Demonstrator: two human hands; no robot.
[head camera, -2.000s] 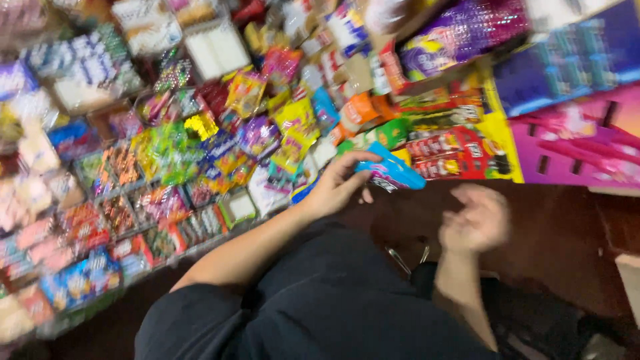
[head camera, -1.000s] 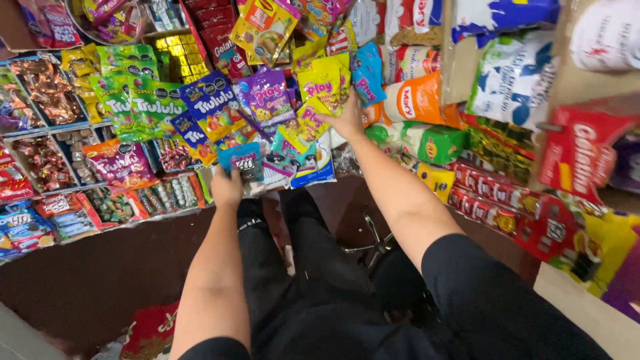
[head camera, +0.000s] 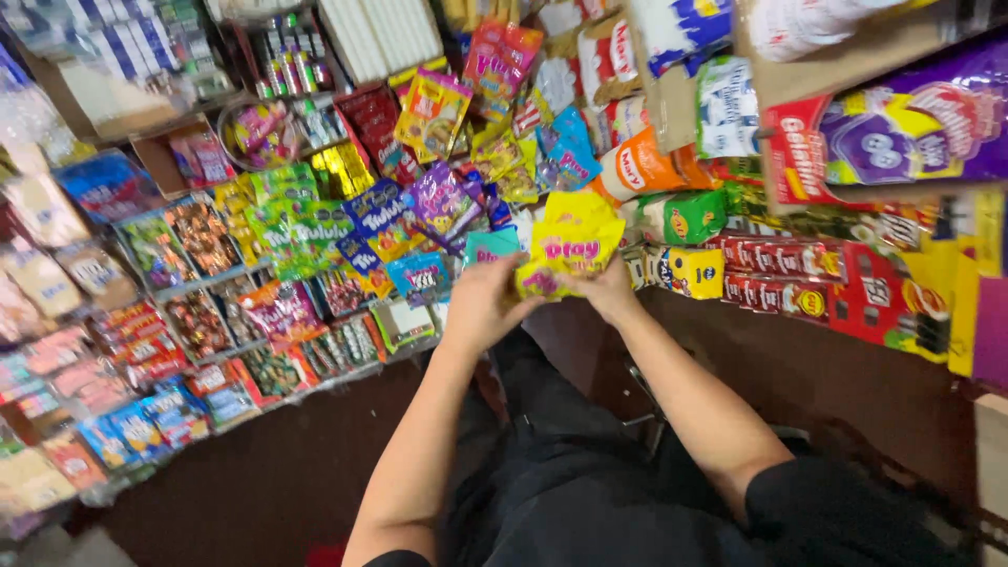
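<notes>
Yellow Play candy bags (head camera: 573, 246) are held between my two hands at the counter's front edge. My left hand (head camera: 490, 303) is at their lower left side, and my right hand (head camera: 610, 287) grips their right side. A teal candy bag (head camera: 490, 247) lies just beyond my left fingers. A light blue candy bag (head camera: 417, 277) rests to the left of it. Blue Trululu bags (head camera: 382, 220) and a purple candy bag (head camera: 443, 203) lie farther back. Another blue Play bag (head camera: 568, 151) sits behind the yellow ones.
Boxes of wrapped candies (head camera: 206, 236) and green Trululu bags (head camera: 303, 228) fill the counter at left. An orange Mary bag (head camera: 646, 169), a green packet (head camera: 683, 216) and red sachet strips (head camera: 776, 276) are at right. A cardboard box with a Gelatina panel (head camera: 799, 150) overhangs the right side.
One second ago my hands were farther apart, the left one at a teal bag and the right one at the yellow bags. Now they are close together on the yellow bags.
</notes>
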